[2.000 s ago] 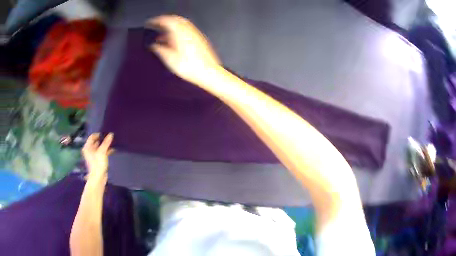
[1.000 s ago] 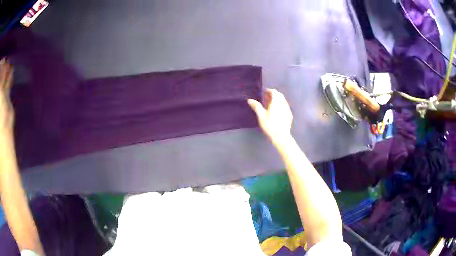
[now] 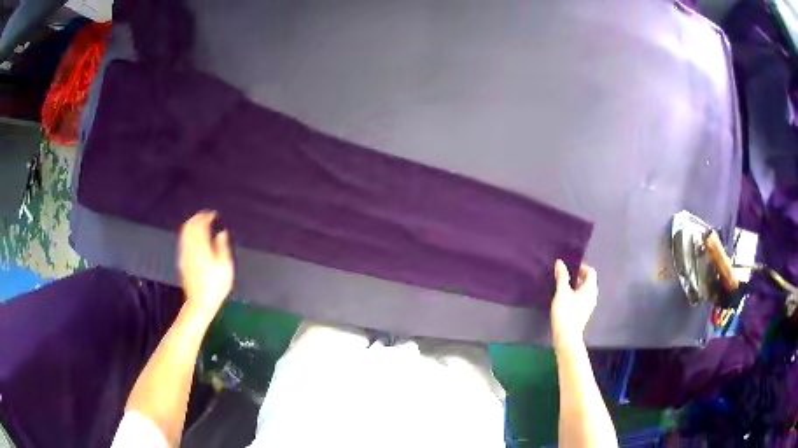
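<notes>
Dark purple trousers (image 3: 367, 206) lie lengthwise on the grey cloth-covered table, the wide end at left and the narrow hem at right. Soft creases run along them. A bunched purple part lies beyond the wide end at upper left. My left hand (image 3: 206, 262) is at the near edge of the wide part, fingers apart. My right hand (image 3: 574, 297) is at the near corner of the hem, with the cloth edge between thumb and fingers.
The grey table (image 3: 525, 105) has rounded corners. A steam iron (image 3: 696, 258) stands at its right end, its hose running right. A red heap (image 3: 77, 83) is beyond the left edge. Purple cloth (image 3: 79, 350) hangs at lower left, and more garments are at right.
The blurred, raised left part of the trousers now lies on the table. My left hand has moved from that end to the near edge. My right hand stays at the hem. The view has shifted left.
</notes>
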